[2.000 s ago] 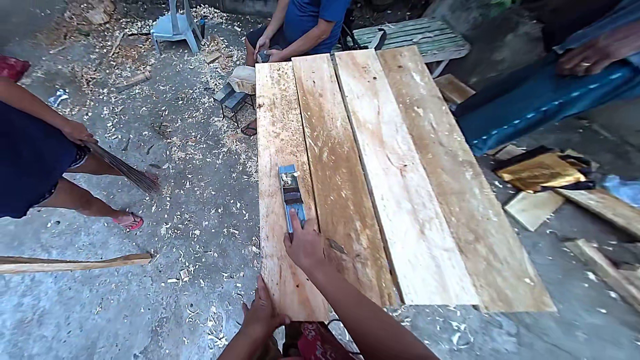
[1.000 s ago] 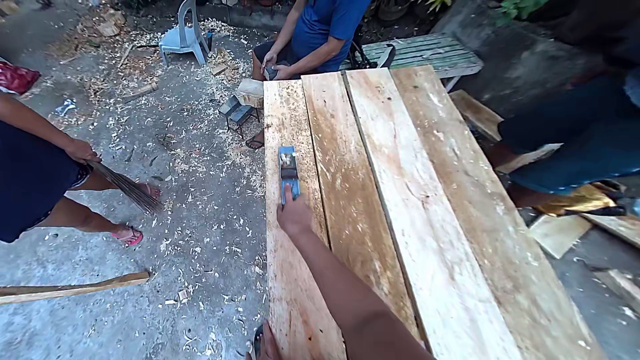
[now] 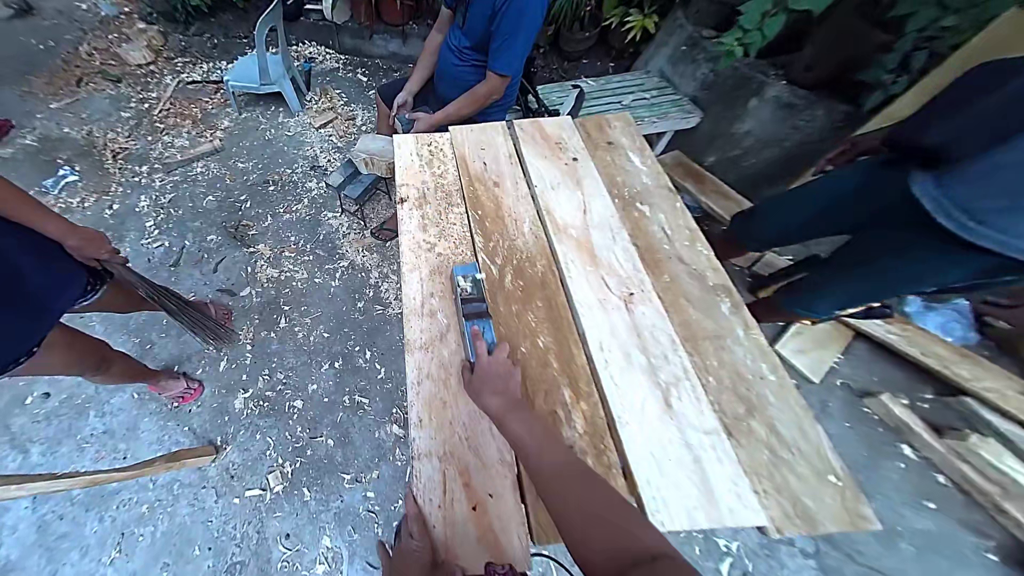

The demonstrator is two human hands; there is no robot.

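Observation:
Four wide wooden boards lie side by side with narrow gaps. A blue hand plane with shavings in its throat rests on the leftmost board, near its right edge. My right hand grips the rear of the plane, its index finger extended along the body. At the near left corner of the same board is my left hand, touching the board's edge; its fingers are partly hidden by the board and the frame's bottom edge. Wood dust and small shavings cover the far part of this board.
A person in a blue shirt sits beyond the boards. Another at left holds a stick broom. A person stands at right beside scrap planks. A plastic chair, a slatted bench and a loose timber stand or lie around.
My right hand has drawn the plane back toward me along the leftmost board since a second ago. The person at right has changed position. The view has shifted.

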